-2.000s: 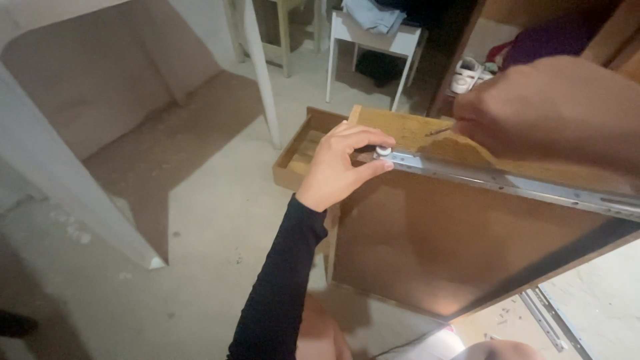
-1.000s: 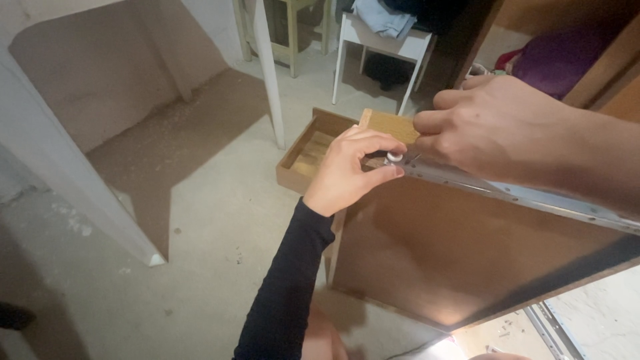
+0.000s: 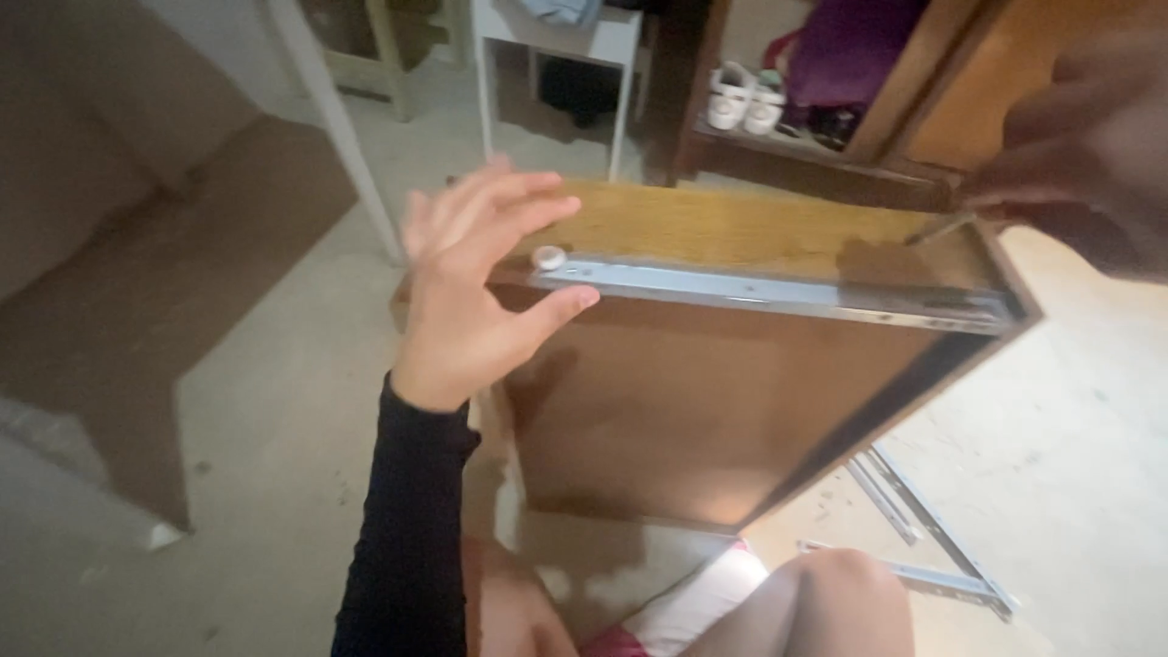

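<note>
A wooden drawer (image 3: 639, 411) stands on its side, its yellowish side panel (image 3: 693, 224) uppermost. Along that panel's edge lies a metal drawer slide (image 3: 693, 285) with a white roller (image 3: 548, 259) at its left end. My left hand (image 3: 474, 274) is spread around the roller end, thumb and fingers apart, with nothing held between them. My right hand (image 3: 1077, 155), dark and blurred, is beyond the drawer's right corner; a thin pointed tool (image 3: 940, 228) extends from it over the panel. The grip itself is hard to see.
Loose metal slides (image 3: 940, 520) lie on the floor at the lower right, near my knee (image 3: 849, 584). Behind the drawer are a white stool (image 3: 557, 32) and a cabinet with white shoes (image 3: 744, 96). A pale table leg (image 3: 338, 128) stands at the left.
My right hand has moved away from the roller end to the drawer's far right corner. The fingers of my left hand have opened off the roller. The view has shifted toward the right.
</note>
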